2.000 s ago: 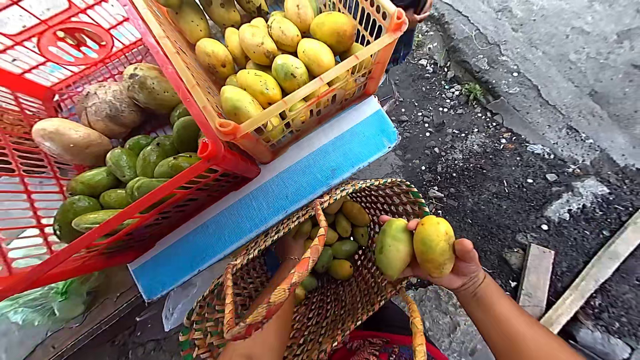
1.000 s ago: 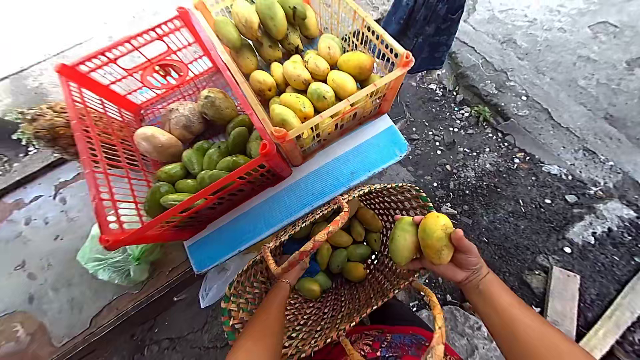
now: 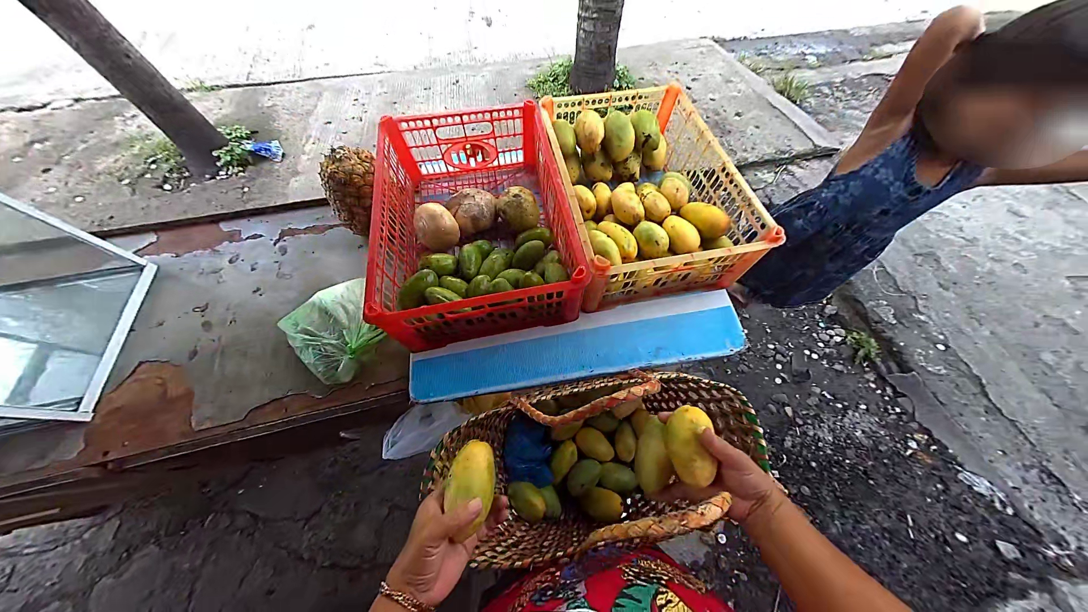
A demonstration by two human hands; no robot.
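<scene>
My left hand (image 3: 442, 540) grips a yellow-green mango (image 3: 470, 489) above the left side of a woven basket (image 3: 531, 544). Two more mangoes, a yellow one (image 3: 690, 446) and a greener one (image 3: 653, 457), are held side by side in my right hand (image 3: 738, 480) over the basket's right side. Inside the basket lie several green and yellow mangoes (image 3: 595, 444) and a blue plastic bag (image 3: 528, 450). Its braided handles arch at the far and near sides.
A red crate (image 3: 476, 319) of green fruit and a yellow crate (image 3: 688, 276) of mangoes stand behind a blue-and-white board (image 3: 578, 348). A green plastic bag (image 3: 331, 331) lies left, near a glass-paned frame (image 3: 119, 340). A person (image 3: 858, 212) in blue stands at right; a tree trunk (image 3: 597, 42) rises behind.
My left hand, earlier reaching into the basket, has come up at its left side with a mango. My right hand still holds two mangoes. The view has shifted, showing more of the person at right.
</scene>
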